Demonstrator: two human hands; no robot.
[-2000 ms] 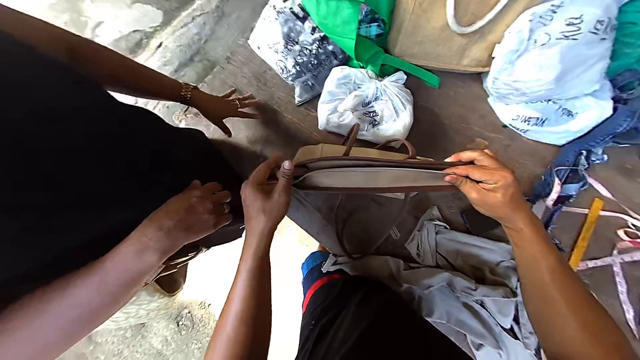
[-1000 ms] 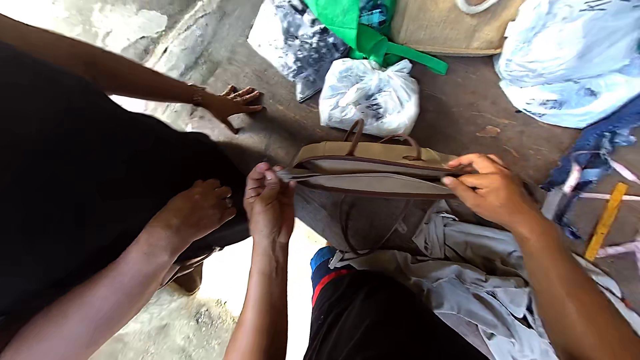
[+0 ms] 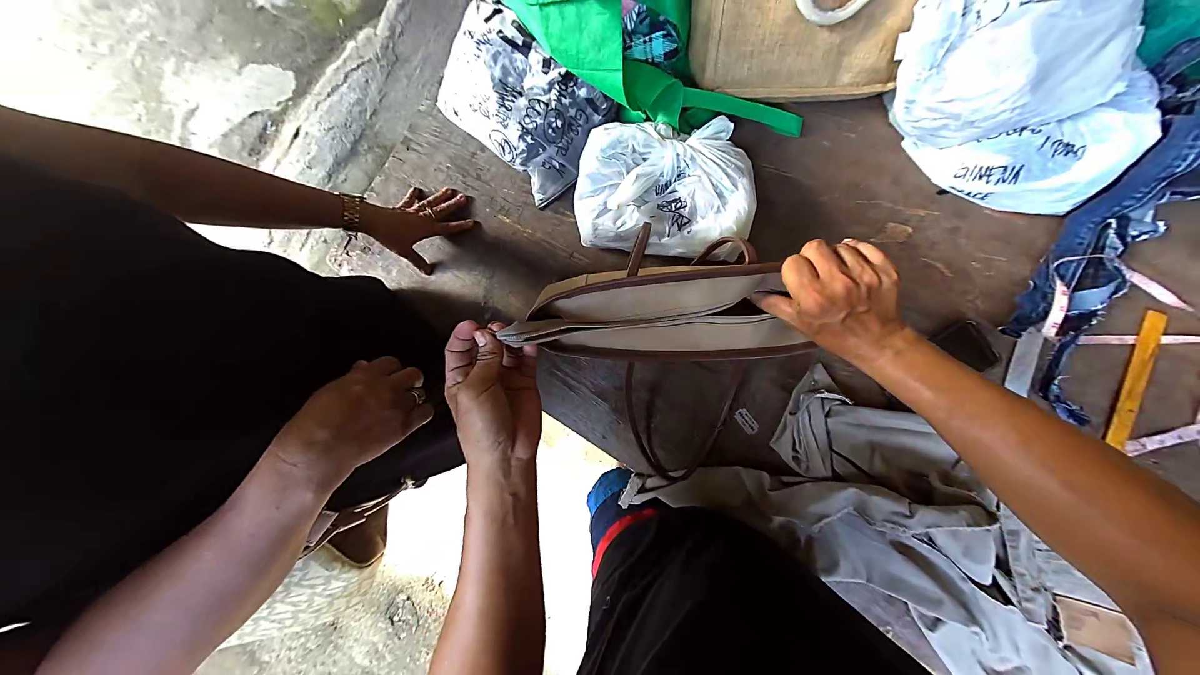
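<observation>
A beige handbag (image 3: 656, 305) with brown trim and thin brown strap handles stands with its top facing the camera. At the bag's left end, my left hand (image 3: 492, 384) pinches the tip of the zipper (image 3: 534, 330) between thumb and fingers. My right hand (image 3: 839, 291) grips the right end of the top edge, its thumb at the dark gap between the two sides. The gap shows at the right; toward the left the sides lie close together. The bag's inside is mostly hidden.
Another person's hands (image 3: 417, 225) are at the left, one on the wooden table (image 3: 806, 178). Beyond the bag lie tied white plastic bags (image 3: 666, 187) bearing writing, a green bag (image 3: 581, 42) and a jute bag (image 3: 797, 52). Grey cloth (image 3: 872, 525), denim (image 3: 1078, 253), a yellow ruler (image 3: 1136, 380) and measuring tape lie right.
My right hand has turned from holding the bag's far right corner to closing over its top edge, thumb inward. My left hand has shifted from the bag's side to the zipper's left tip.
</observation>
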